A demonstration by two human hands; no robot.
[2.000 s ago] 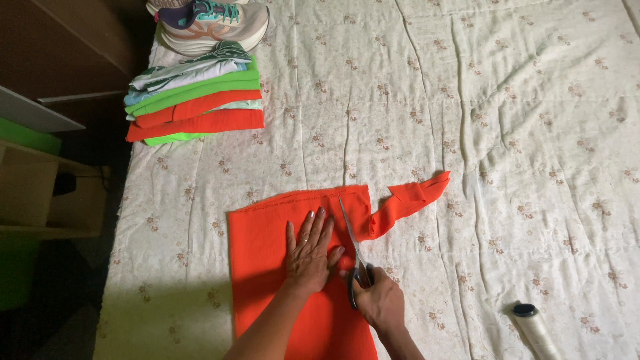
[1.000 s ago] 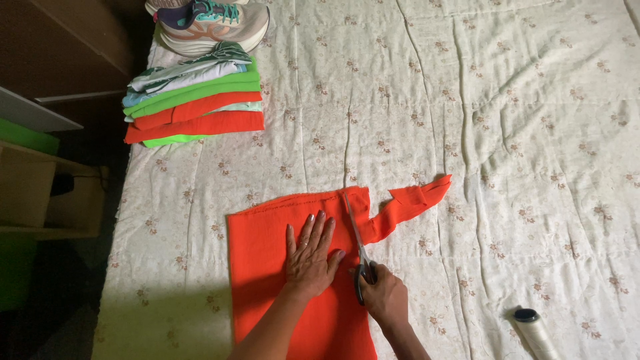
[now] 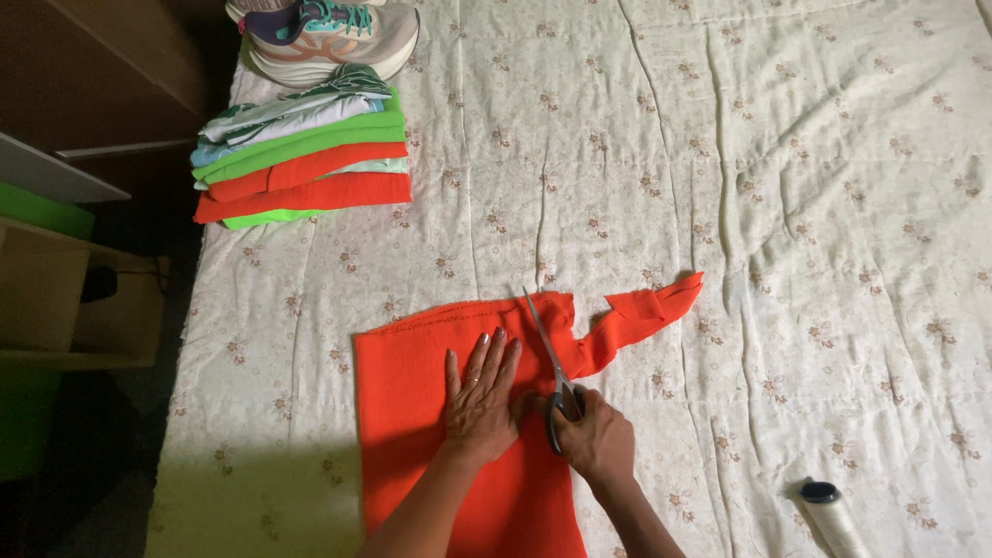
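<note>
A red-orange fabric piece (image 3: 403, 395) lies folded on the patterned quilt, with a stitched line near its top edge. My left hand (image 3: 484, 399) rests flat on the fabric with its fingers spread, a ring on one finger. In my right hand (image 3: 597, 438) are scissors (image 3: 552, 349) with dark handles, their blades pointing up toward the fabric's top edge. A narrow red-orange strip (image 3: 620, 337) extends from the fabric's upper right side, to the right of the blades. The lower part of the fabric runs out of view.
A stack of folded fabrics (image 3: 302, 159) in green, red and white lies at the upper left, with a sneaker (image 3: 341, 46) behind it. A thread spool (image 3: 833, 515) is at the lower right on the quilt (image 3: 814, 194). Wooden shelving (image 3: 116, 310) stands beyond the left edge.
The scissors and my right hand have shifted slightly on the fabric, and the blades look closer together than in the earliest frame. My left hand has stayed about where it was.
</note>
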